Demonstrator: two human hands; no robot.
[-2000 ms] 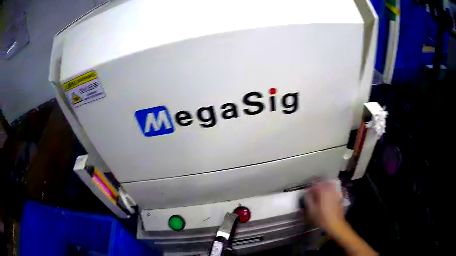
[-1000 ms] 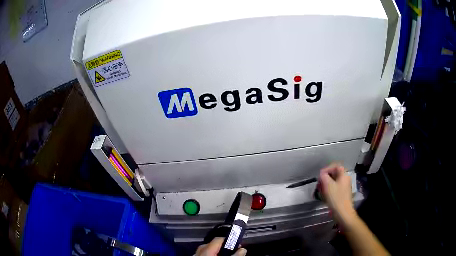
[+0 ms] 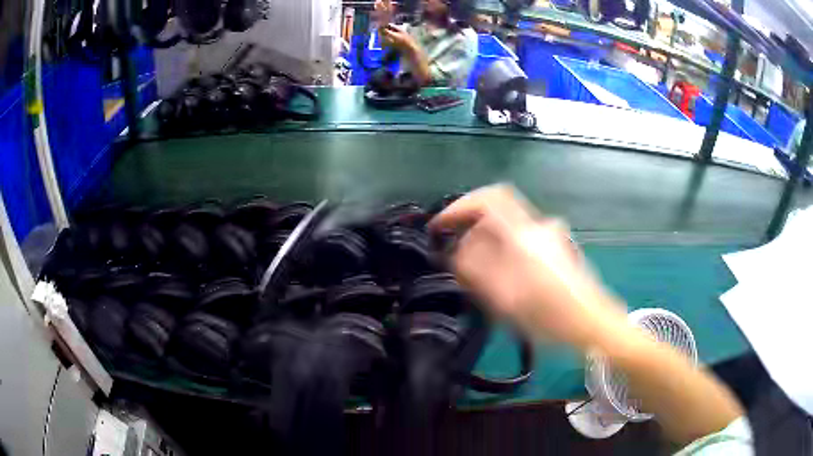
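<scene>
Rows of black headphones (image 3: 205, 338) stand close together on the green-topped bench (image 3: 660, 276). My right hand (image 3: 517, 263) reaches over their right end, palm down. It is blurred, and its fingertips are at a dark ear cup; whether they grip it cannot be told. A headband with a pale inner edge (image 3: 292, 249) rises among the rows. Blurred dark headphones (image 3: 312, 383) show at the bottom middle, nearer to me; what holds them is not visible. My left hand is out of the picture.
A small white fan (image 3: 646, 365) stands by my right forearm. White paper (image 3: 780, 303) is at the right edge. Across the bench are a person (image 3: 437, 53), more headphones (image 3: 227, 98) and a dark rounded device (image 3: 504, 93). The white chamber's side (image 3: 31, 356) is at left.
The view has swung right from the closed MegaSig chamber to the bench. My right hand has left the chamber's front ledge and is over the headphones. My left hand, seen earlier holding headphones, is out of view.
</scene>
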